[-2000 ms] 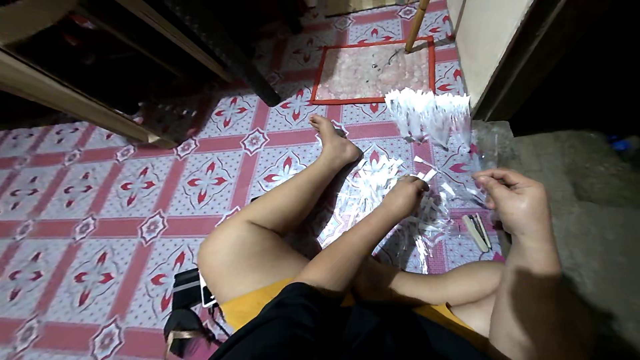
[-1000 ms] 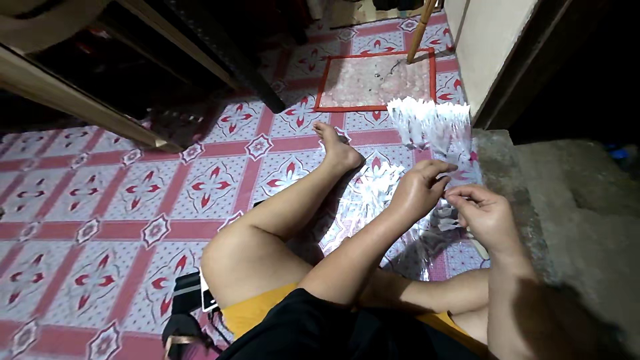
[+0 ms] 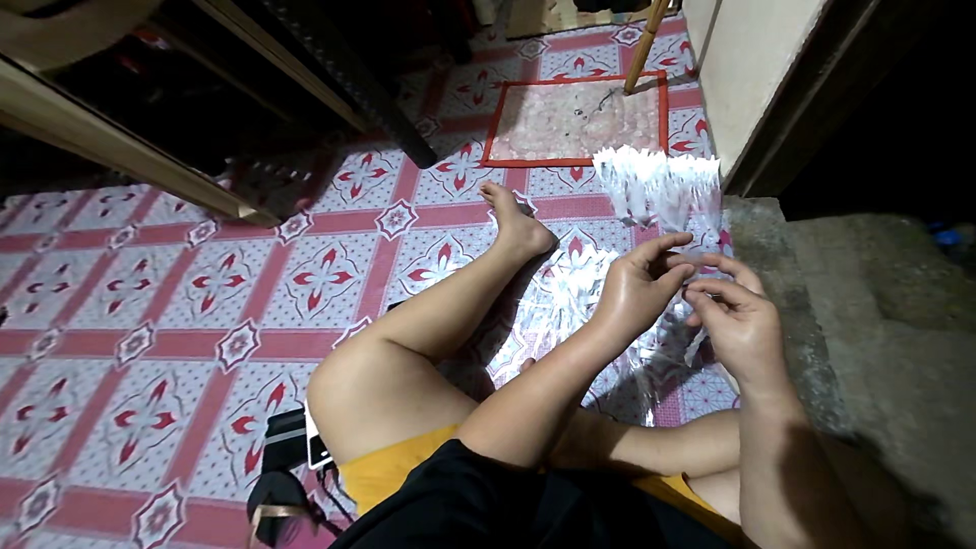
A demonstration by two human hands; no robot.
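Observation:
My left hand (image 3: pixel 644 282) and my right hand (image 3: pixel 736 320) are close together above the floor, fingertips nearly meeting. Thumb and fingers of each are bent toward one another; whether a thin clear piece sits between them is too small to tell. Under and left of my hands lies a loose pile of white and clear plastic strips (image 3: pixel 568 293), partly hidden by my left forearm. Just beyond my hands, a bundle of similar white-topped strips (image 3: pixel 659 183) is spread in a row, its upper edge touching the mat.
A pink mat with red edging (image 3: pixel 576 126) lies ahead, a wooden pole (image 3: pixel 644 49) standing on it. Wooden furniture legs (image 3: pixel 221 194) are at the upper left. A concrete ledge (image 3: pixel 808 305) borders the patterned floor on the right. A phone (image 3: pixel 316 442) and dark items lie by my knee.
Two seconds ago my hands were apart, the left one low over the pile; they have since come together. Since one second ago, they have stayed close, with the fingers in a different pose.

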